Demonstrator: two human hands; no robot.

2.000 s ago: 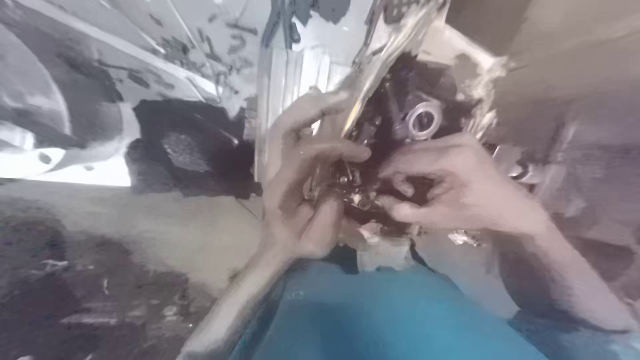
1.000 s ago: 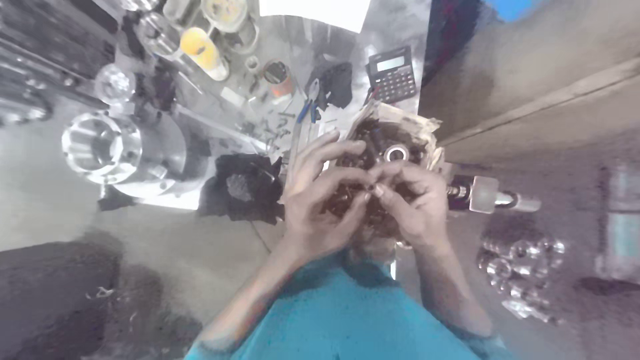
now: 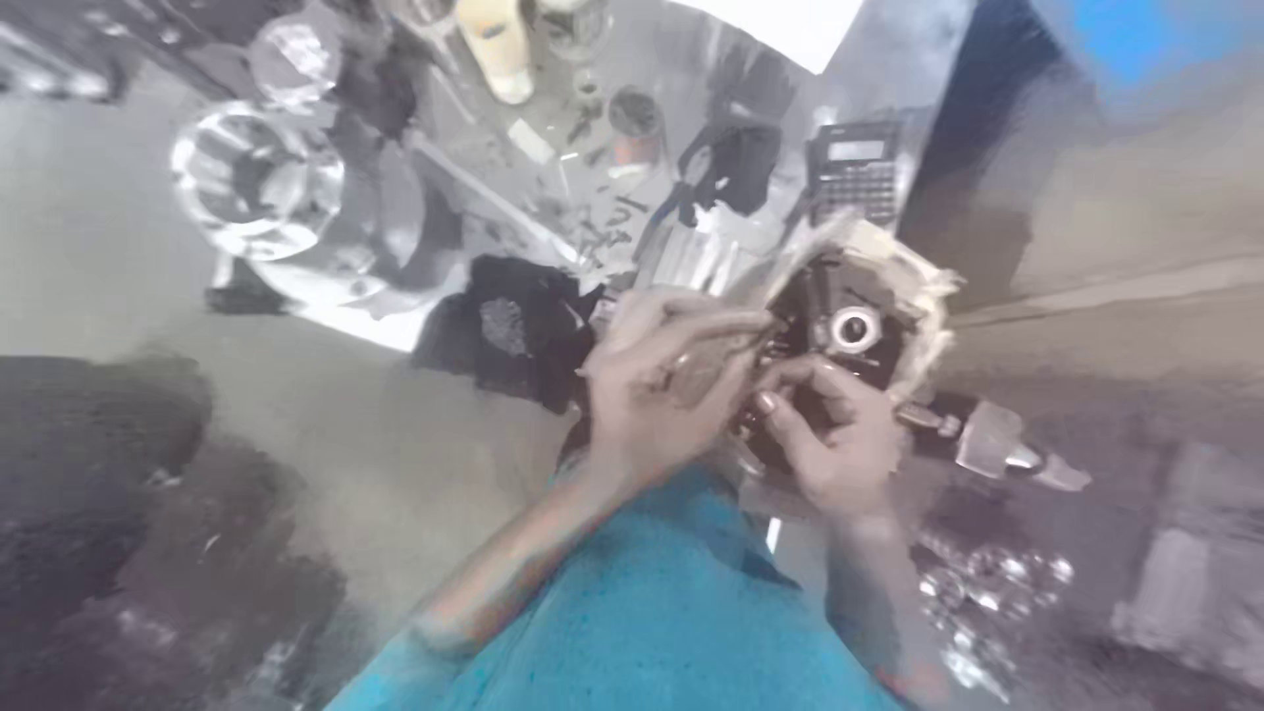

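Note:
In front of my chest stands an open box (image 3: pixel 923 272) with a pale, ragged rim and dark small parts inside. A light metal ring (image 3: pixel 854 330) lies among those parts. My left hand (image 3: pixel 676 370) is at the box's left side, fingers bent and reaching over its edge. My right hand (image 3: pixel 834 425) is over the near part of the box, thumb and fingertips close together. The view is blurred, and whether either hand holds a small part cannot be told.
A calculator (image 3: pixel 855 173) lies beyond the box. To the left are a dark cloth (image 3: pixel 509 331), a large shiny metal cylinder (image 3: pixel 259 183) and scattered small pieces. Beyond stand a yellow container (image 3: pixel 496 49) and an orange-and-dark one (image 3: pixel 634 128). Shiny round metal parts (image 3: pixel 987 583) lie at lower right.
My hands were together at the fingertips one second ago; now they are apart, the right one lower over the box. The view has shifted.

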